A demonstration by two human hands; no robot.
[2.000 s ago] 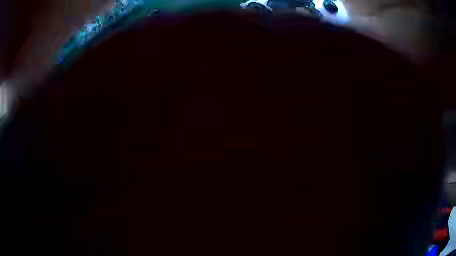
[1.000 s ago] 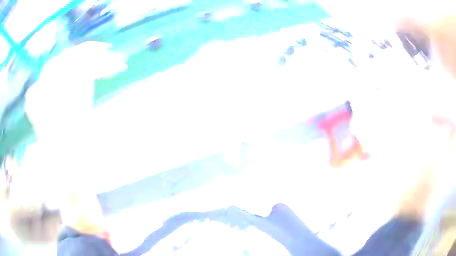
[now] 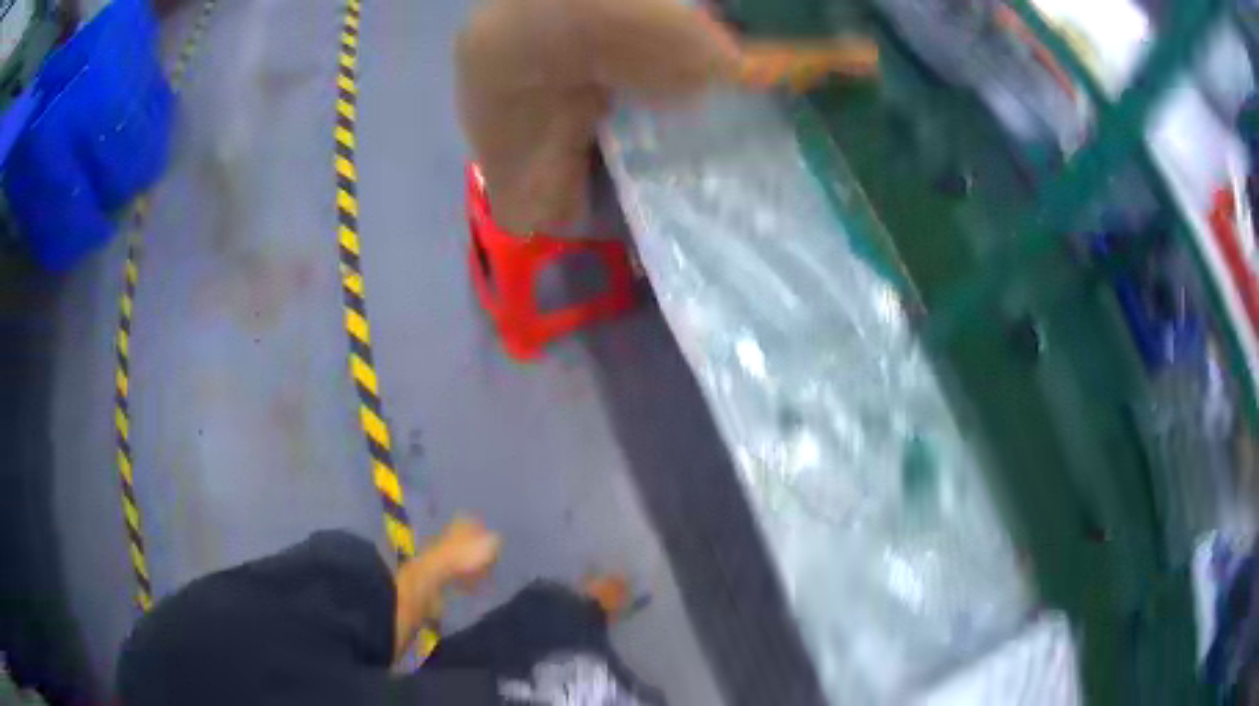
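Observation:
The frame is blurred. My left hand [image 3: 449, 559] is at the bottom left of centre, out of a dark sleeve, above the grey floor. My right hand [image 3: 608, 593] shows small and blurred beyond another dark sleeve. Whether either hand holds anything cannot be told; a small bluish spot shows beside the right one. A line-side bench [image 3: 815, 414] covered with shiny clear plastic runs down the right of centre, apart from both hands. Part of a white tray [image 3: 1022, 669] lies at its near end.
A green conveyor belt [image 3: 967, 372] with spaced small black discs [image 3: 1029, 333] runs beyond the bench. A person in brown [image 3: 552, 104] sits on a red stool [image 3: 532, 297], an arm over the bench. Yellow-black tape [image 3: 354, 276] marks the floor. Something blue [image 3: 97, 131] stands top left.
The picture has gone from nearly black, through overexposed, to normal brightness. The view has turned; the bench now runs down the right and more floor shows. The red stool appears left of the bench.

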